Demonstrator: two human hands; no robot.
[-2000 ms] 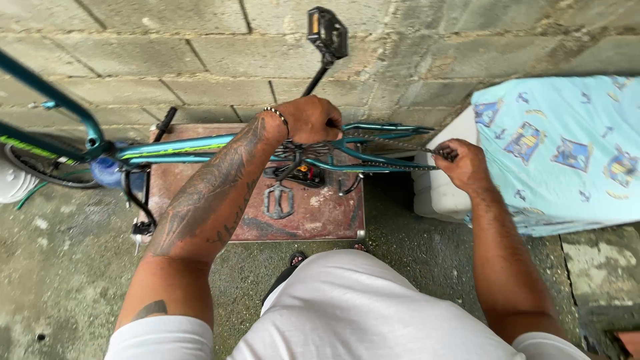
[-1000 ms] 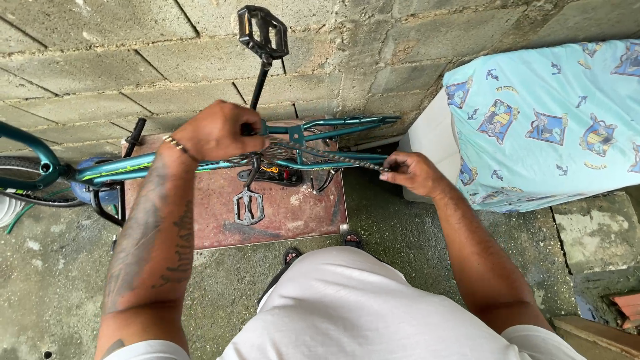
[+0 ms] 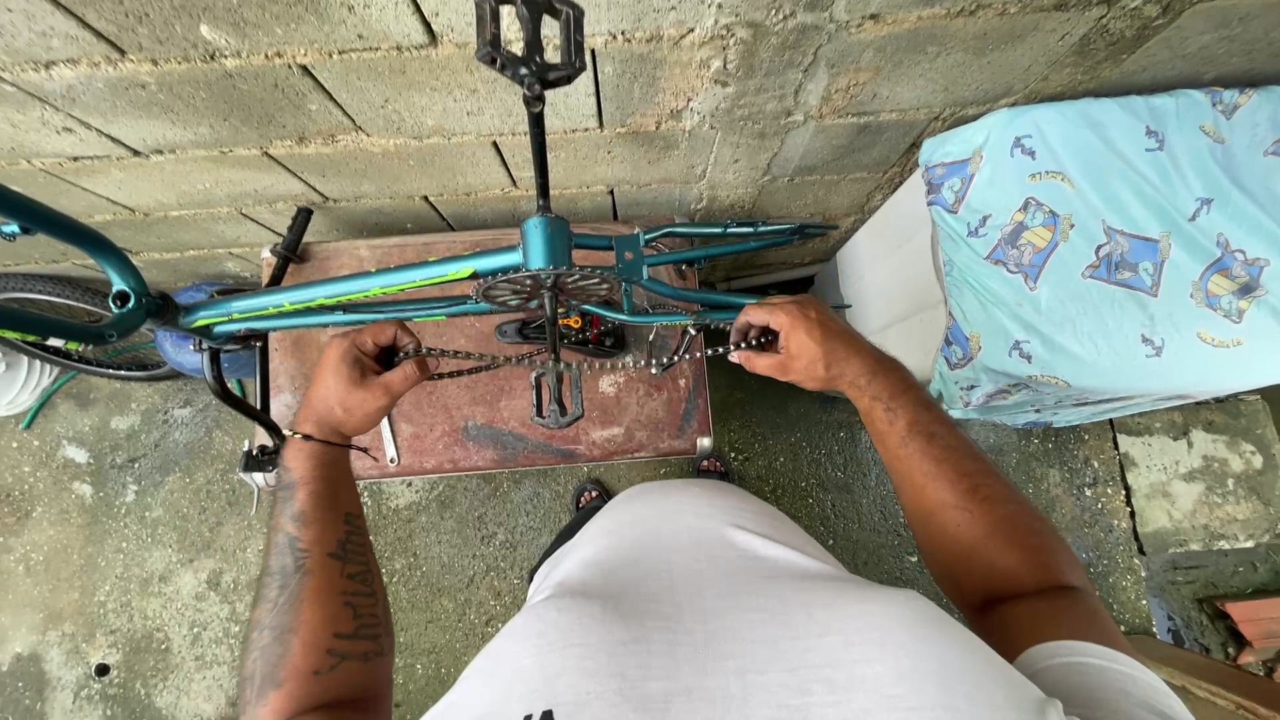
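Note:
A teal bicycle frame point(image 3: 400, 277) lies upside down across a reddish-brown table. My left hand point(image 3: 362, 378) pinches one end of a bicycle chain point(image 3: 620, 365), below the main tube. With the thumb and fingers of my right hand point(image 3: 790, 343), I grip the chain near the tips of the rear frame tubes. The chain stretches between both hands and passes by the lower crank arm. The chainring point(image 3: 548, 289) sits at the bottom bracket. One black pedal point(image 3: 556, 395) hangs over the table; the other pedal point(image 3: 530, 42) points at the wall.
The table point(image 3: 480, 440) stands against a concrete block wall point(image 3: 400, 110). A wrench point(image 3: 389, 441) and a black saddle point(image 3: 600, 337) are on or by it. A white box point(image 3: 892, 262) under a light-blue printed cloth point(image 3: 1100, 260) is at right. A wheel point(image 3: 90, 300) shows far left.
My left hand has moved from above the chainring to the near side of the frame, drawing the chain down with it. My right hand still holds chain near the rear tubes.

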